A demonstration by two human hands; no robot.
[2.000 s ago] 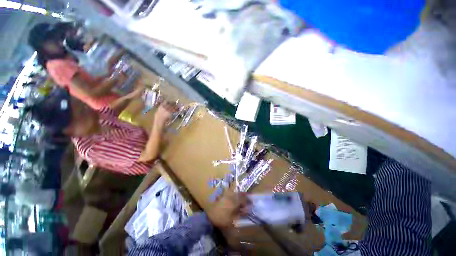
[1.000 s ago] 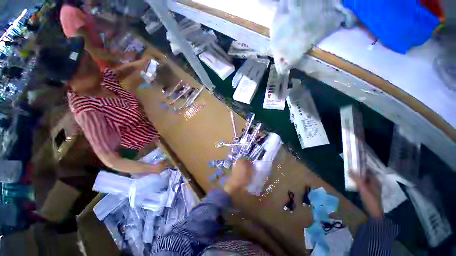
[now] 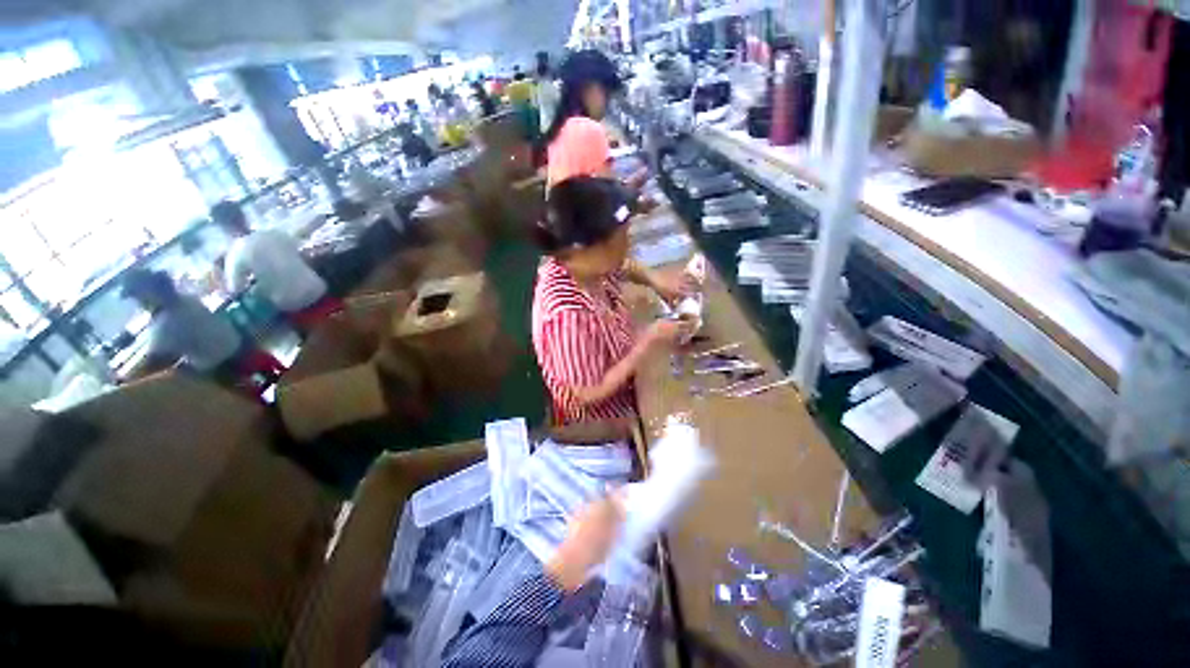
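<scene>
My left hand [image 3: 587, 538], in a dark striped sleeve, holds a whitish tray [image 3: 668, 480], blurred, above the right edge of the open bulk carton [image 3: 342, 555]. Many clear and whitish trays [image 3: 450, 574] lie heaped in that carton below and left of the hand. A pile of bagged accessories [image 3: 835, 581] lies on the brown cardboard ledge [image 3: 750, 483] at the lower right. A small white box or card with black print [image 3: 881, 626] shows at the bottom edge beside the pile. My right hand is out of the picture.
White retail boxes [image 3: 1015, 555] lie on the green conveyor belt. A white post [image 3: 838, 209] stands between ledge and shelf [image 3: 992, 261]. A person in a red-striped top [image 3: 574, 346] works at the ledge ahead. Brown cartons [image 3: 183, 470] stand at the left.
The view has swung left and up. My left hand has moved from the accessory pile to above the bulk carton and now holds a tray. My right hand has left the picture.
</scene>
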